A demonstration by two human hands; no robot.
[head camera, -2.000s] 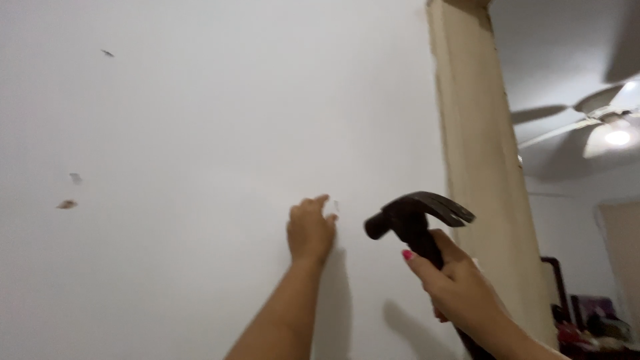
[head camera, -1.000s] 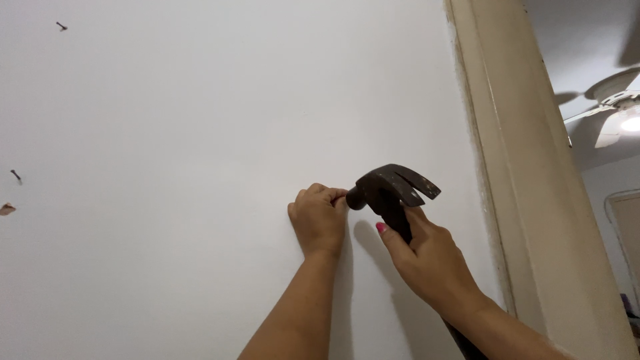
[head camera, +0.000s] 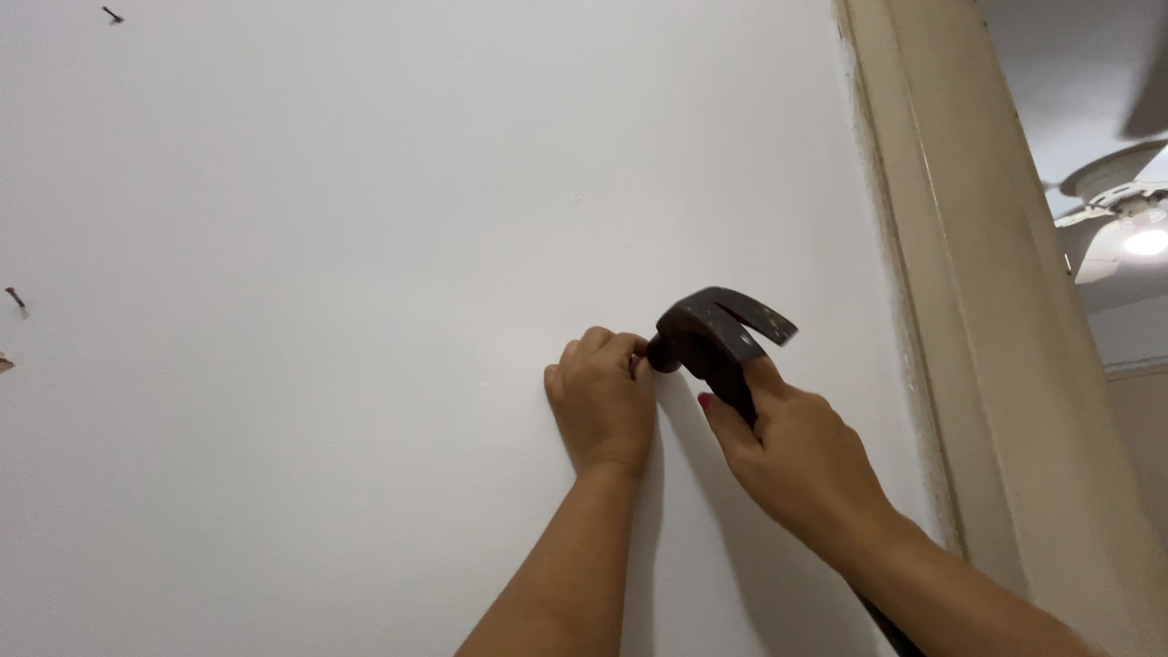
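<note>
Against the white wall [head camera: 347, 228] rests my left hand [head camera: 604, 397], its thumb and index finger pinched together. Whatever small thing sits between those fingertips is hidden by the fingers and the hammer face. My right hand [head camera: 803, 447] grips a dark claw hammer [head camera: 716, 324] high on its handle, close under the head. The hammer's striking face is right at the left fingertips, and its claw points to the right. One nail [head camera: 112, 15] sticks out of the wall at the top left, and another nail [head camera: 15, 297] is lower at the left edge.
A cream door frame [head camera: 967, 228] runs down the right side of the wall. Beyond it, a ceiling fan [head camera: 1127, 196] with a lit lamp shows in another room. A chipped patch [head camera: 5, 362] marks the wall at the far left edge.
Two seconds ago the hammer head was apart from my left hand; by one second ago it had come to the left fingertips, where it is now. My left fingers have closed together.
</note>
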